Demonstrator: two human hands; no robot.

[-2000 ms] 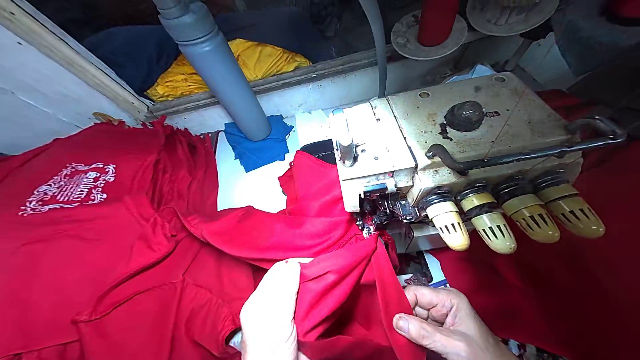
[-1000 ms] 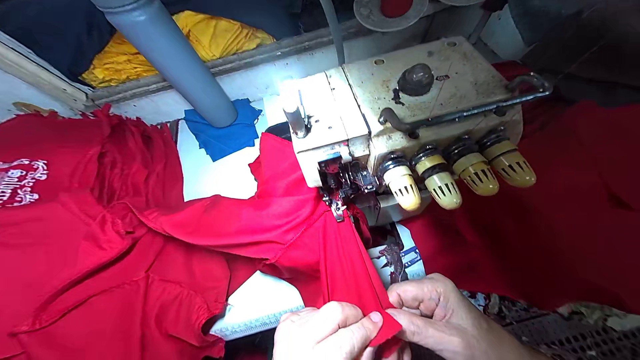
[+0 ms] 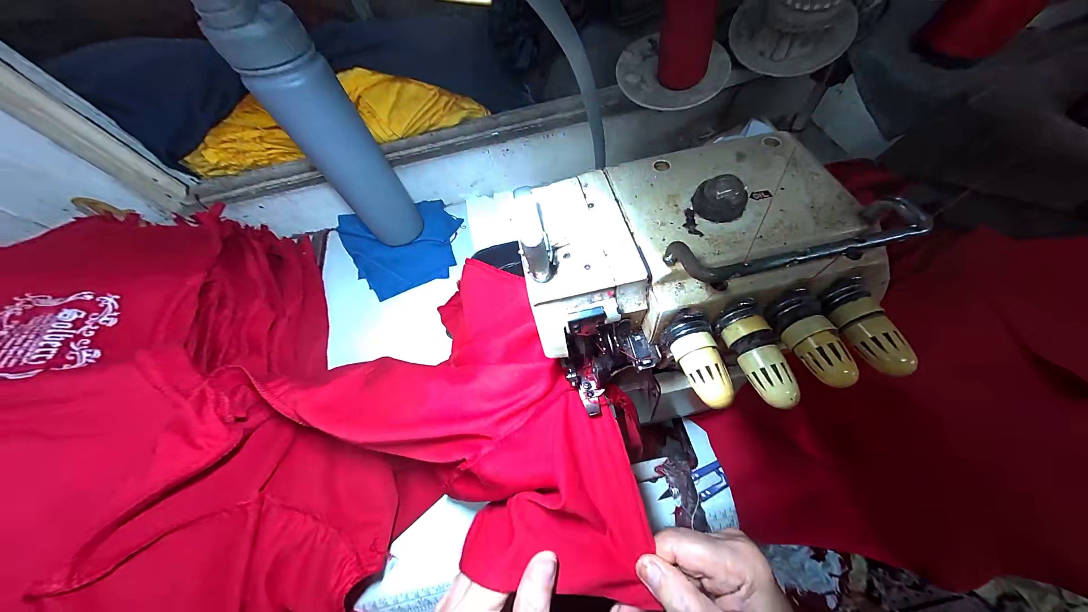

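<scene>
Red knit fabric (image 3: 544, 459) runs from the presser foot (image 3: 588, 395) of an overlock sewing machine (image 3: 748, 204) down to my hands. My left hand (image 3: 501, 586) is at the bottom edge of the view, thumb on top of the fabric, its fingers partly hidden beneath. My right hand (image 3: 710, 574) pinches the fabric's right edge between thumb and fingers. The same cloth stretches left, joining a red garment on a stack of red garments (image 3: 127, 459), one with a white print. Yellow tension dials (image 3: 701, 370) line the machine's front.
A gray pipe (image 3: 340, 136) stands on blue cloth scraps (image 3: 404, 255) behind the work. More red fabric (image 3: 867, 459) lies at right. Thread cones (image 3: 684, 42) stand behind the machine. Yellow cloth (image 3: 399, 106) lies beyond the ledge. A ruler scale (image 3: 408, 599) shows at the bottom.
The red fabric's edge was gathered between both hands a second ago; now my hands are farther apart, with the cloth spread between them. The view has shifted.
</scene>
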